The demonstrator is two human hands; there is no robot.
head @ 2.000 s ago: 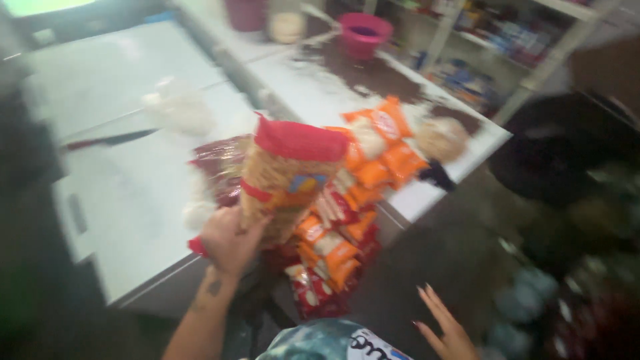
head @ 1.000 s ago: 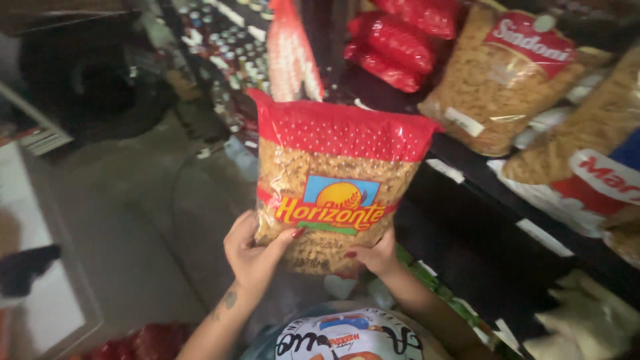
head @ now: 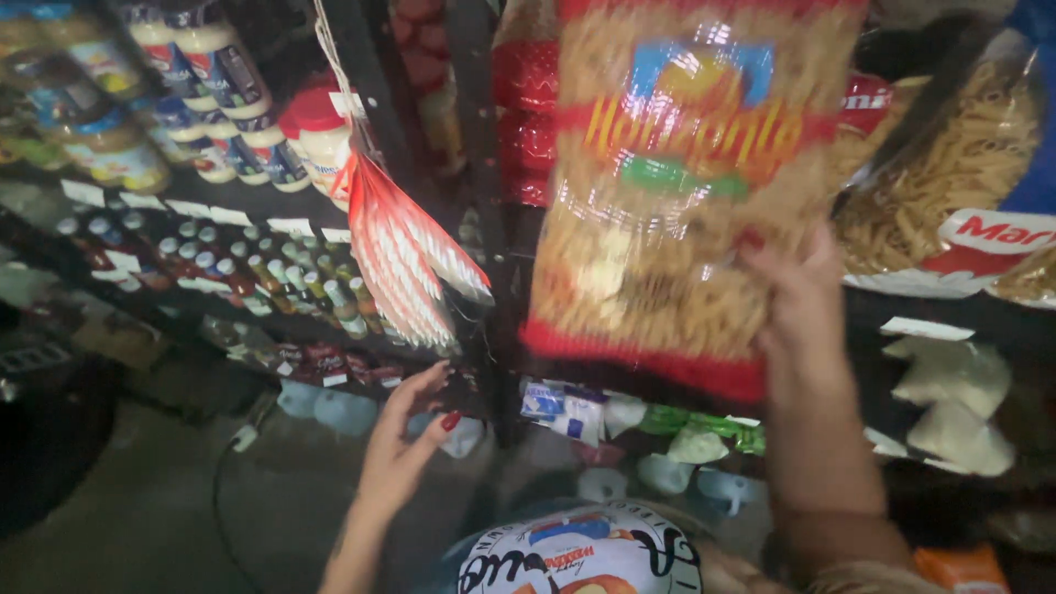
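Note:
A large clear bag of Horizonte pasta point(head: 660, 239) with red ends is held up before the shelves. My right hand point(head: 796, 289) grips its right side, thumb over the front and the other fingers hidden behind. My left hand point(head: 412, 437) is off the bag, lower left of it, fingers apart and holding nothing. Just above that hand, a bundle of red and white printed strips point(head: 400, 256) hangs from a string. Big pasta bags point(head: 949, 157) stand on the shelf to the right, partly behind the held bag.
Jars of mayonnaise point(head: 219, 70) fill the upper left shelf, with small bottles point(head: 272, 272) below. A dark upright post point(head: 487, 165) divides the shelving. White and green packets point(head: 577, 412) lie low in the middle. A black cable point(head: 219, 495) runs at lower left.
My left hand has let go of the pasta bag, which both hands held a second ago. The bag is now raised in my right hand at the shelves. The view has turned from the white counter.

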